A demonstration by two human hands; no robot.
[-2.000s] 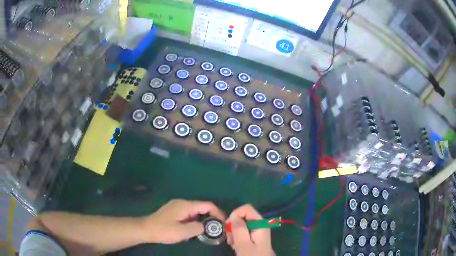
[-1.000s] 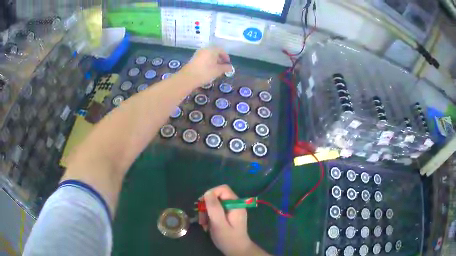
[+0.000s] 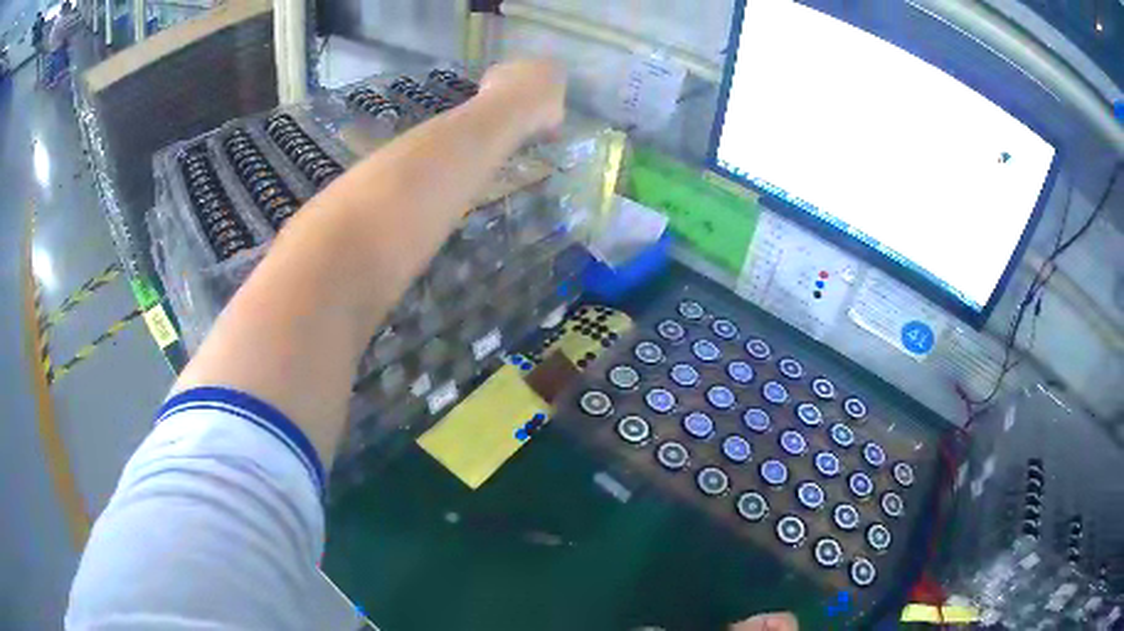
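Note:
My left hand [image 3: 524, 96] is raised over the back of the stacked blister trays [image 3: 253, 185] on the left. It is blurred and its fingers are hidden, so whether it holds a part cannot be told. My right hand [image 3: 767, 622] shows only as a sliver at the bottom edge; its fingers and the probe are out of the picture. The stacked trays hold rows of dark round parts. The large parts tray [image 3: 789, 557] below the monitor holds rows of round speaker drivers [image 3: 699, 424], pale rings up. The test fixture is not in view.
A yellow card [image 3: 475, 438] with dot stickers lies between the left stack and the large tray. A blue bin [image 3: 629, 269] stands behind it. The monitor [image 3: 881, 136] is at upper right. More clear stacked trays [image 3: 1048, 493] and red wires stand at the right edge.
The view has swung left. My left hand has moved from the large tray's back row, where a driver now sits, to the left stack. My right hand has mostly left the picture.

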